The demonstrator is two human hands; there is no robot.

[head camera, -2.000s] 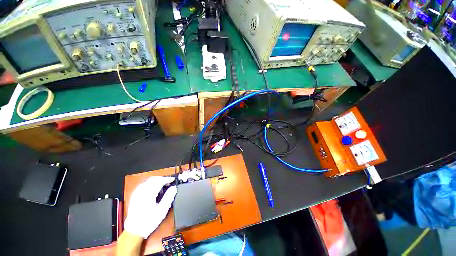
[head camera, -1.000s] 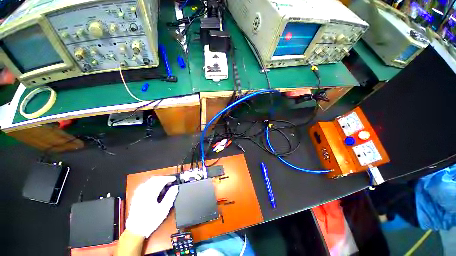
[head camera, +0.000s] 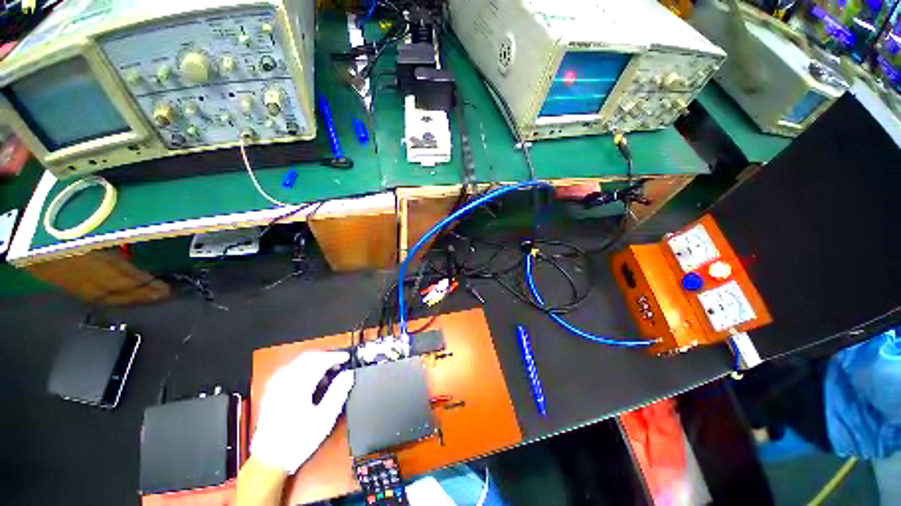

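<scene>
A flat black set-top box (head camera: pixel 391 403) lies on the orange mat (head camera: pixel 481 371), with its back edge at the whitish test connector fixture (head camera: pixel 383 349). My left hand (head camera: pixel 299 410), in a white glove, holds the box's left side, its fingers reaching towards the fixture. The black remote control (head camera: pixel 380 481) shows at the bottom edge below the box, its lower end cut off. My right hand cannot be made out; a pale patch beside the remote is unclear. A blue cable (head camera: pixel 432 235) runs up from the fixture.
Two black boxes (head camera: pixel 188 445) lie at the left. A blue marker pen (head camera: pixel 532 370) lies right of the mat. An orange-brown power box (head camera: pixel 689 287) stands further right. Oscilloscopes (head camera: pixel 583 74) stand on the green shelf. A person's blue sleeve (head camera: pixel 864 395) shows at right.
The remote control has moved to the right along the bottom edge. My left hand stays at the box's left side. The view has shifted slightly.
</scene>
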